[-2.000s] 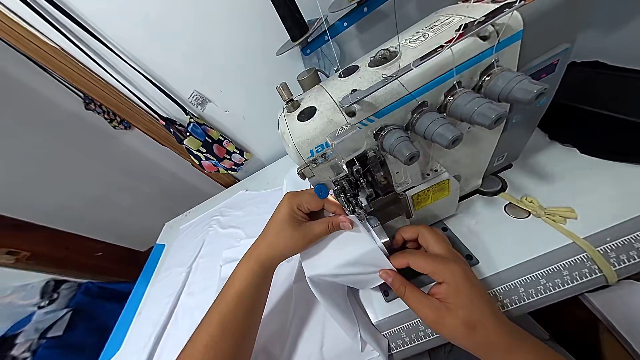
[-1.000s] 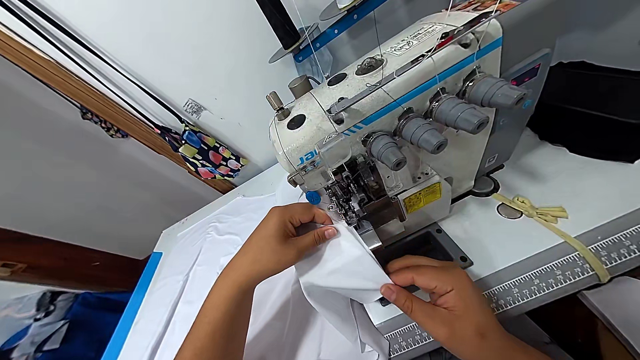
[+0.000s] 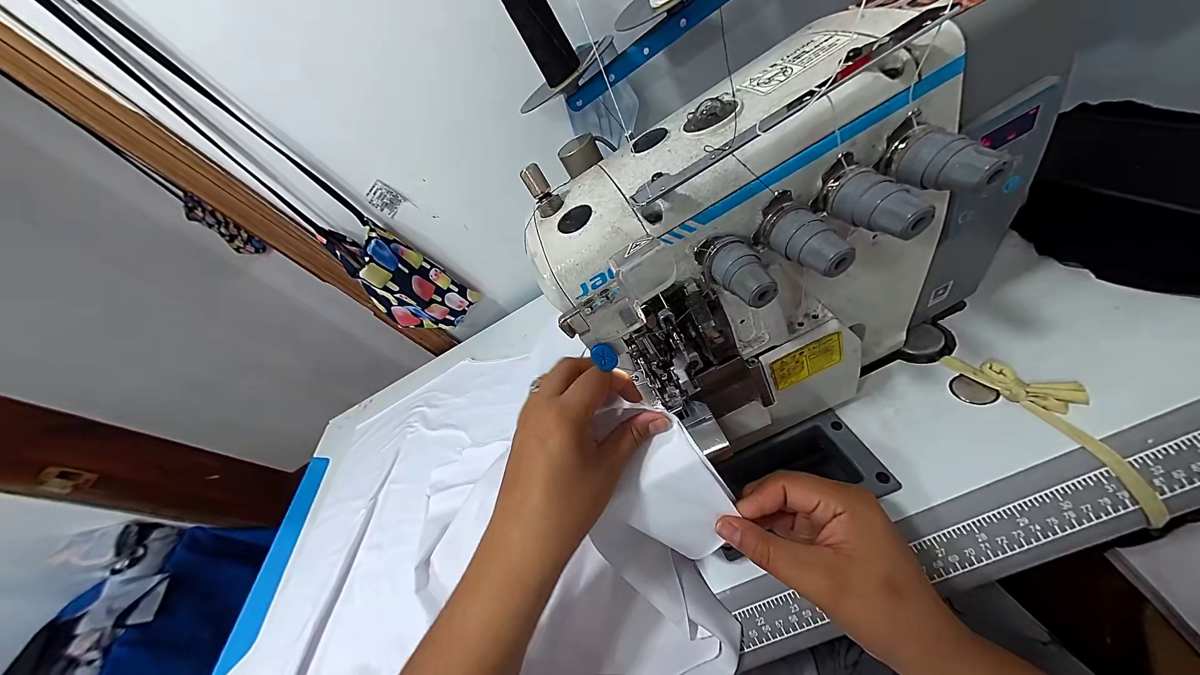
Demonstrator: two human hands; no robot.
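Observation:
A white overlock sewing machine (image 3: 750,216) stands on the table, its needle and presser foot area (image 3: 670,356) uncovered at the front. White fabric (image 3: 666,487) runs from the foot over the table's left part and hangs in folds at the front edge. My left hand (image 3: 572,431) grips the fabric between thumb and fingers just left of the foot, beside the blue round knob (image 3: 604,356). Lower right, my right hand (image 3: 816,534) pinches the fabric's edge between thumb and forefinger. That edge slants from the foot down to my right fingertips.
A measuring tape strip (image 3: 1012,539) lines the table's front edge. A yellow fabric band (image 3: 1078,436) is tied in a knot to the right. Black cloth (image 3: 1116,197) lies at the back right. Patterned cloth (image 3: 412,281) hangs at the wall; blue fabric (image 3: 202,591) lies lower left.
My right hand was nearer the foot two seconds ago and has moved down along the fabric edge. My left hand still holds the fabric beside the foot.

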